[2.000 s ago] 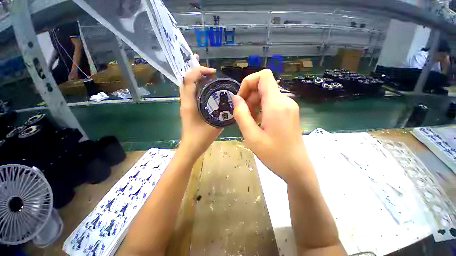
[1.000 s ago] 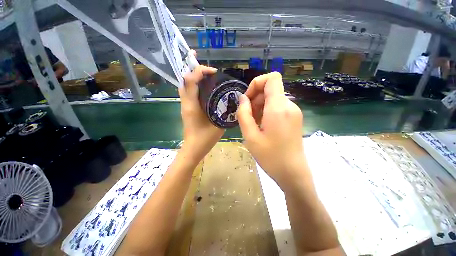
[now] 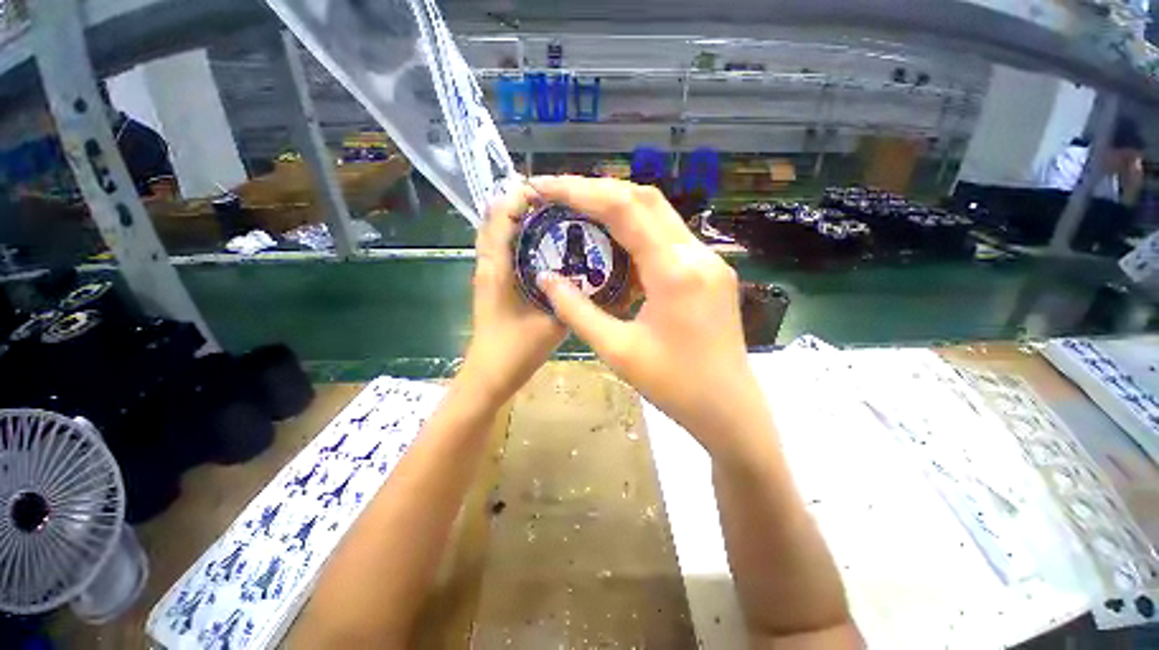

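A black cylindrical housing is held up above the bench, its round end facing me. A dark lobed sticker lies inside the round end on a silver-white face. My left hand grips the housing from the left and also holds white label strips that stick up to the upper left. My right hand is around the right side, its thumb tip pressed on the lower left of the end face and its fingers over the top rim.
A label sheet stack lies left on the bench. A large white sheet and a punched sheet lie right. A desk fan and black housings are at left. The green conveyor belt runs beyond.
My right hand has moved from the face's right edge to wrap the housing, thumb now on the face's lower left. The strips have swung slightly right. A dark object has appeared on the belt behind my right hand.
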